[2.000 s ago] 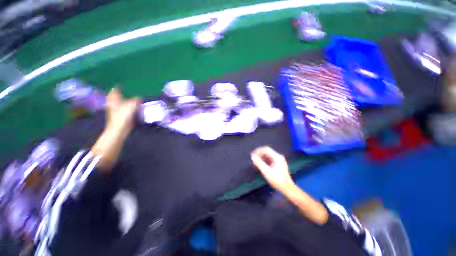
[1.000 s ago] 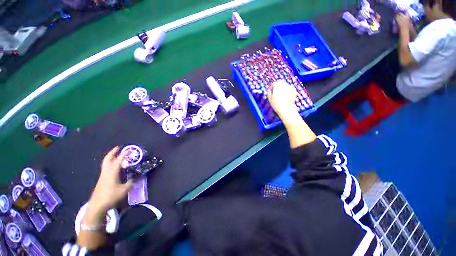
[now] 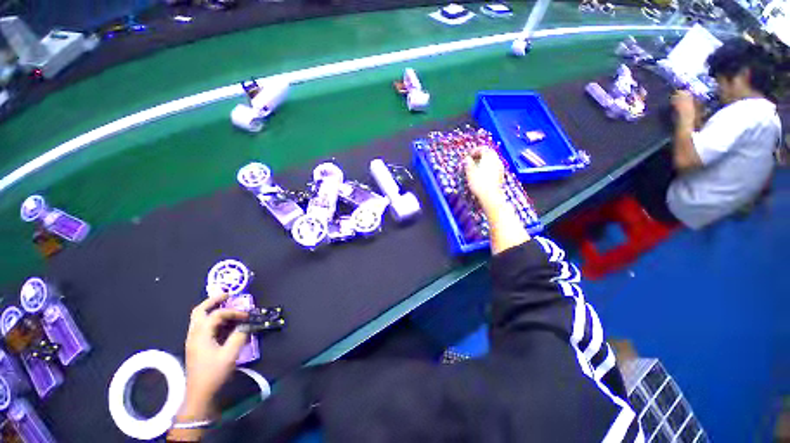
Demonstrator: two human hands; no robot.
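A lilac-white handheld fan unit (image 3: pixel 229 278) lies on the black mat, round spoked head away from me. My left hand (image 3: pixel 210 346) is on its handle, with thumb and fingers at a dark circuit board (image 3: pixel 265 319) that sticks out to the right. The fingers hide part of the handle. My right hand (image 3: pixel 485 176) is over the dense block of upright battery cells (image 3: pixel 455 160) in a blue bin (image 3: pixel 457 238), fingertips down among the cell tops. Whether it grips a cell cannot be seen.
Fan units lie in a pile (image 3: pixel 322 203) beyond my hands and in a group (image 3: pixel 61 333) at left. A tape roll (image 3: pixel 126 394) is beside my left wrist. Another blue bin (image 3: pixel 554 164) holds a few cells. A person (image 3: pixel 732 138) sits at right near a red stool (image 3: pixel 606 260).
My right hand stays at the cells, its fingertips slightly farther back in the block. My left fingers have moved from beside the fan head to the board and handle. The tape roll now shows more fully.
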